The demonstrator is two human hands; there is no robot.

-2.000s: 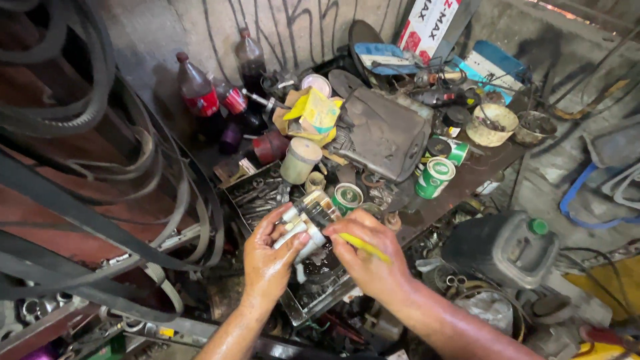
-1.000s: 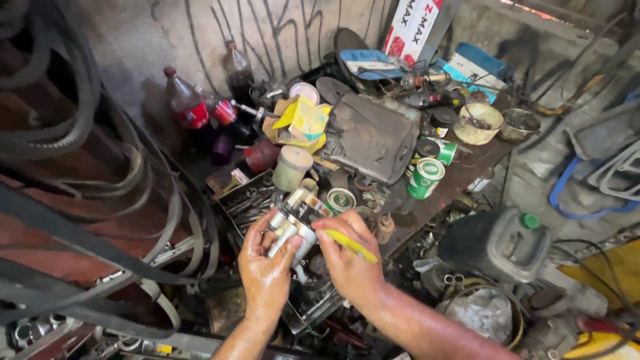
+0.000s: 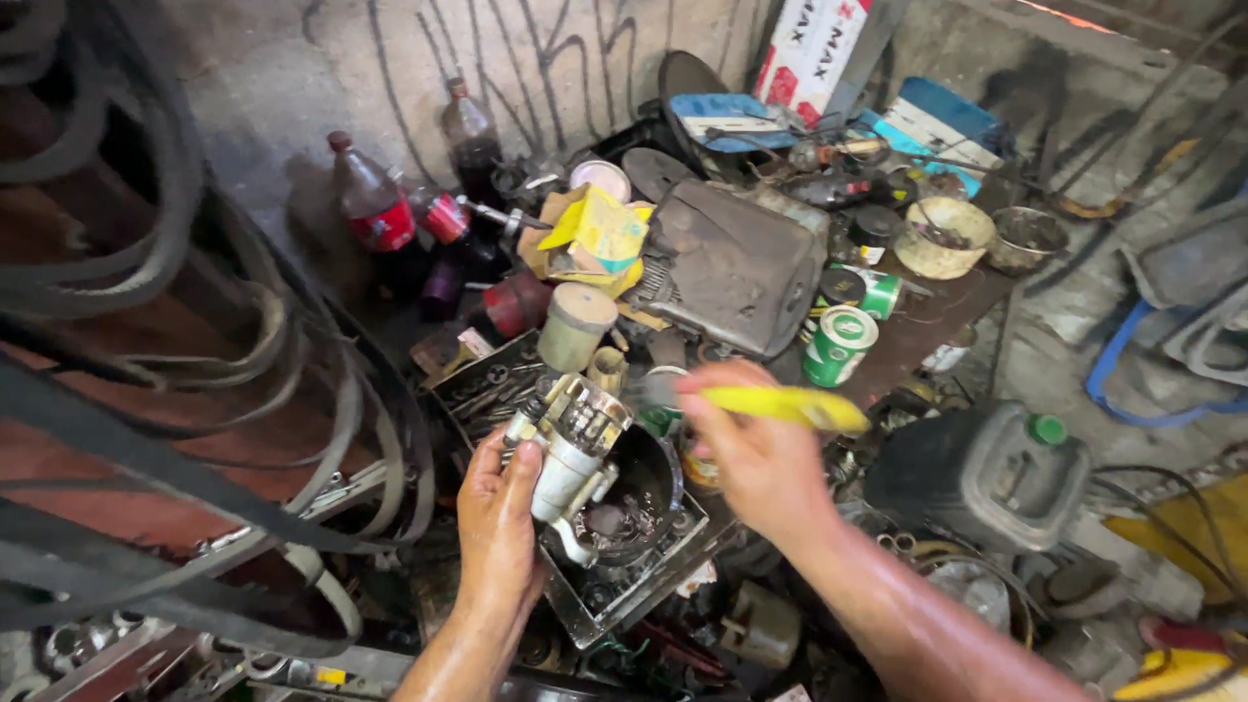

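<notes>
My left hand [image 3: 502, 517] grips a silvery cast-metal mechanical part [image 3: 570, 458], tilted, its open end with inner pieces facing up and its arm pointing down. My right hand [image 3: 756, 448] holds a brush with a yellow handle [image 3: 790, 405]; the brush head is blurred and lies to the right of the part, apart from it. Below the part is a round dark pan [image 3: 673, 468] with dark liquid or grime and small bits in it. The pan rests in a black metal tray [image 3: 624, 624]. Loose metal tools [image 3: 497, 400] lie in the tray's upper left.
Rubber belts [image 3: 331, 526] hang at the left. Behind stand cola bottles [image 3: 375, 210], a cylindrical can [image 3: 575, 327], a yellow box [image 3: 595, 234] and a grimy flat case [image 3: 731, 263]. Green cans [image 3: 838, 346] and a bowl [image 3: 944, 239] are at the right, above a dark jerrycan [image 3: 985, 478].
My right hand has moved the brush away from the metal part, to the right. The part, still in my left hand, is now more upright with its inside showing.
</notes>
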